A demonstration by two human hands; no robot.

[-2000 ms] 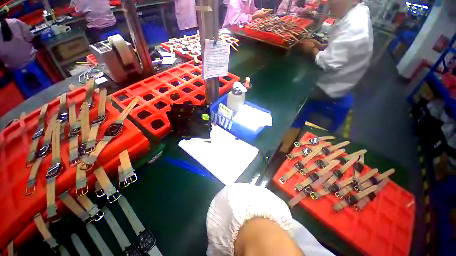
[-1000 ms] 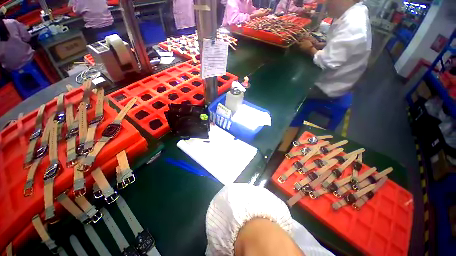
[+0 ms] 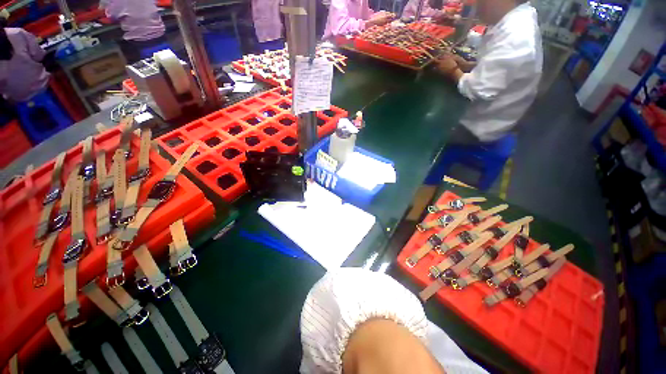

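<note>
One forearm in a white striped sleeve (image 3: 343, 310) with an elastic cuff comes in at the bottom centre. Bare skin below the cuff is cut off by the lower edge, so neither my left hand nor my right hand shows. Wristwatches with beige and grey straps (image 3: 74, 250) lie overlapping on a red compartment tray (image 3: 191, 207) at left. Several grey straps and a dark watch head (image 3: 212, 352) lie at bottom left. More watches (image 3: 491, 256) lie in slanted rows on a second red tray (image 3: 562, 321) at right.
White paper (image 3: 321, 223) and a blue stick-like thing (image 3: 274, 243) lie mid-bench. Behind them are a blue bin (image 3: 369, 196) with a bottle (image 3: 342, 142), a metal post (image 3: 307, 135), and another red tray (image 3: 248, 131). A person in white (image 3: 504, 73) sits at the far right.
The whole view has shifted very slightly. The arm, watches and trays otherwise look the same.
</note>
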